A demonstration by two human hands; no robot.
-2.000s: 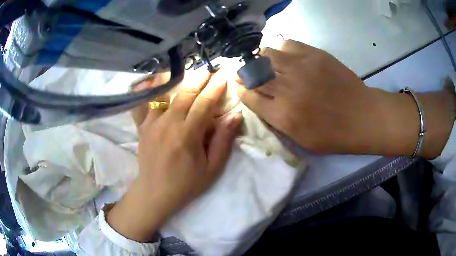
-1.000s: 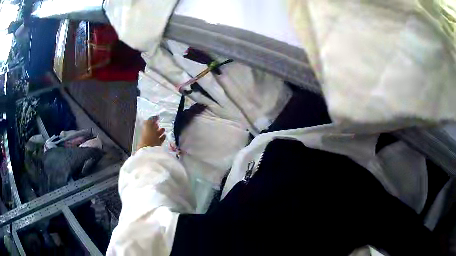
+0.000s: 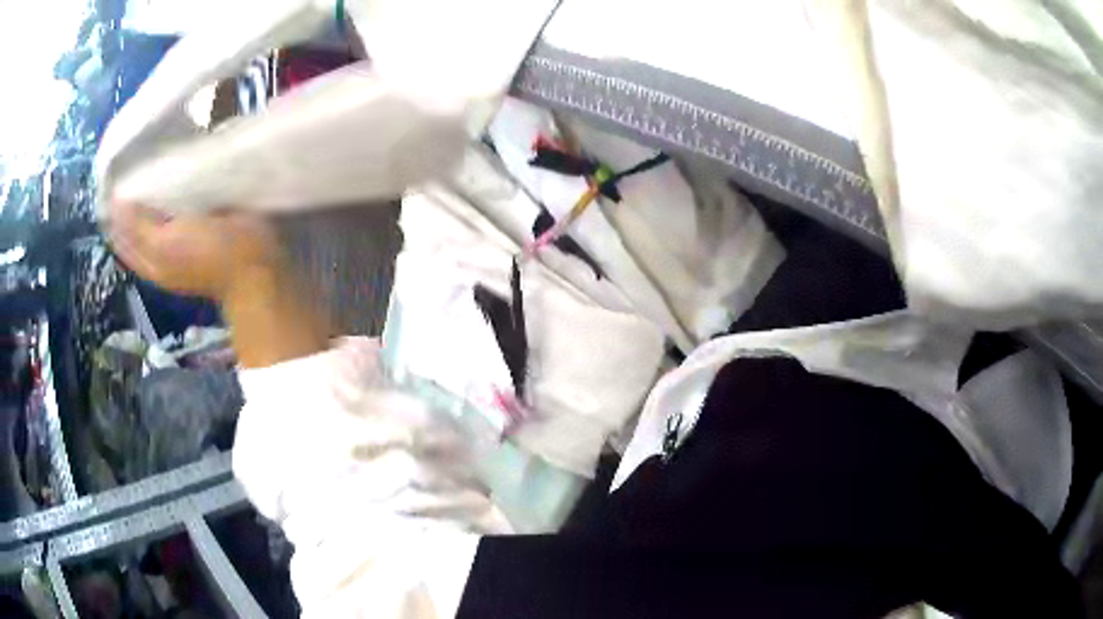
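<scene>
My left hand (image 3: 194, 256) is at the left, blurred, its fingers closed on the edge of a cream cloth (image 3: 327, 139). The cloth stretches from the hand towards the upper middle and over the table edge. My right hand is not in view. More cream cloth (image 3: 992, 157) hangs over the table edge at the upper right. Below the table lies a pile of folded white pieces (image 3: 593, 357) with dark strips and a tied coloured band (image 3: 569, 218).
A grey table edge band with ruler marks (image 3: 726, 133) runs across the upper middle. A metal frame (image 3: 121, 502) stands at the lower left, with grey cloth (image 3: 182, 411) behind it. The wearer's black-clothed lap (image 3: 750, 508) fills the lower right.
The view has swung from the sewing machine down to the lap and left side. My left hand has risen from beside the white pile and now holds cream cloth. My right hand has left the view.
</scene>
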